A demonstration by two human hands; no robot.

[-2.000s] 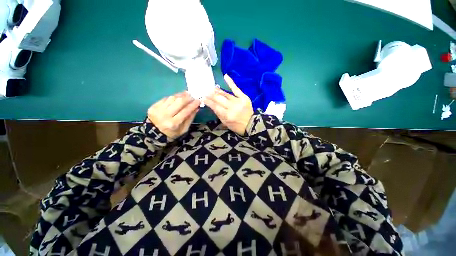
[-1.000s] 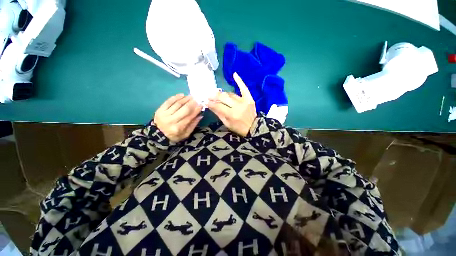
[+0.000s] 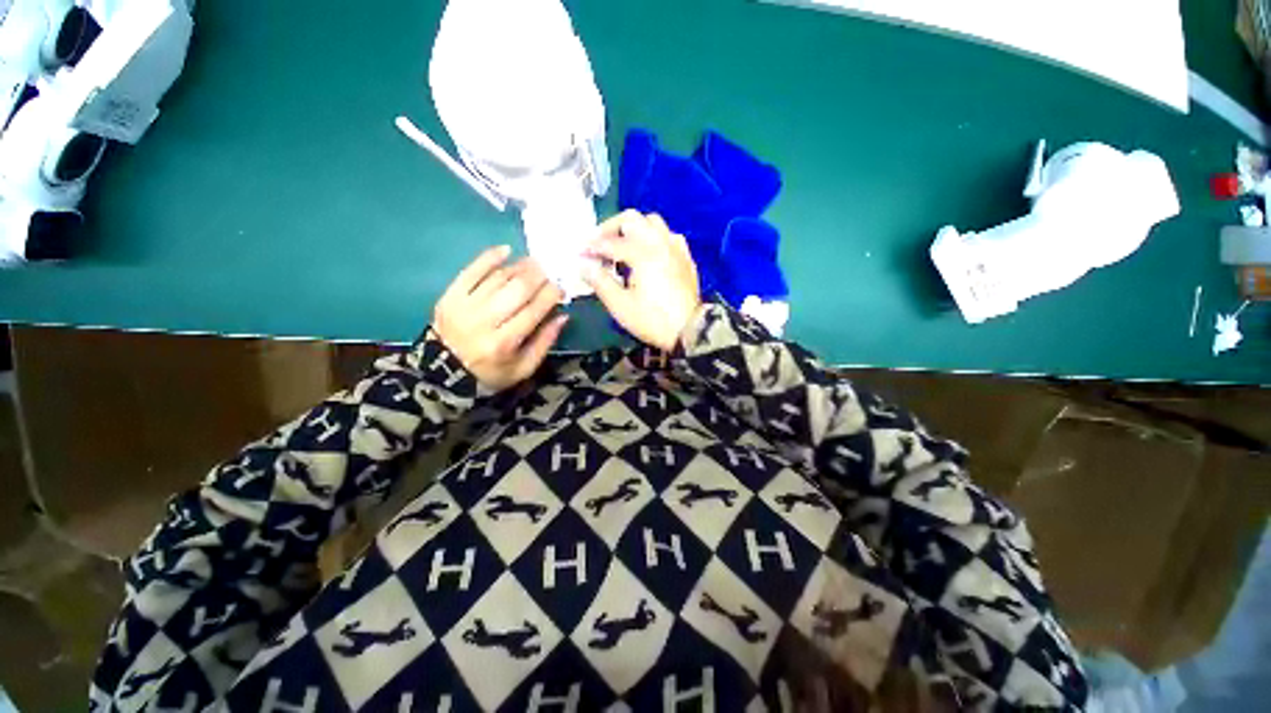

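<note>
A white security camera (image 3: 513, 87) lies in front of me on the green mat, its rounded head away from me and its neck and base (image 3: 560, 248) toward me. A thin white antenna (image 3: 449, 162) sticks out at its left. My left hand (image 3: 499, 318) has its fingertips on the left side of the base. My right hand (image 3: 644, 276) is at the right side of the base, fingers bent and pinched at its near end. What lies between the fingertips is too small to tell. A crumpled blue cloth (image 3: 708, 209) lies right of the camera, partly behind my right hand.
White cameras (image 3: 123, 87) cluster at the far left. Another white camera (image 3: 1066, 230) lies at the right. A large white sheet (image 3: 1031, 39) is at the back right. A red item (image 3: 1225, 185), a thin stick (image 3: 1196, 311) and a white scrap (image 3: 1227, 332) lie at the right edge. Brown cardboard (image 3: 181, 404) is below the bench.
My right hand has moved up slightly along the base, and its raised finger is now bent in. My left fingers are more spread. The view has shifted slightly.
</note>
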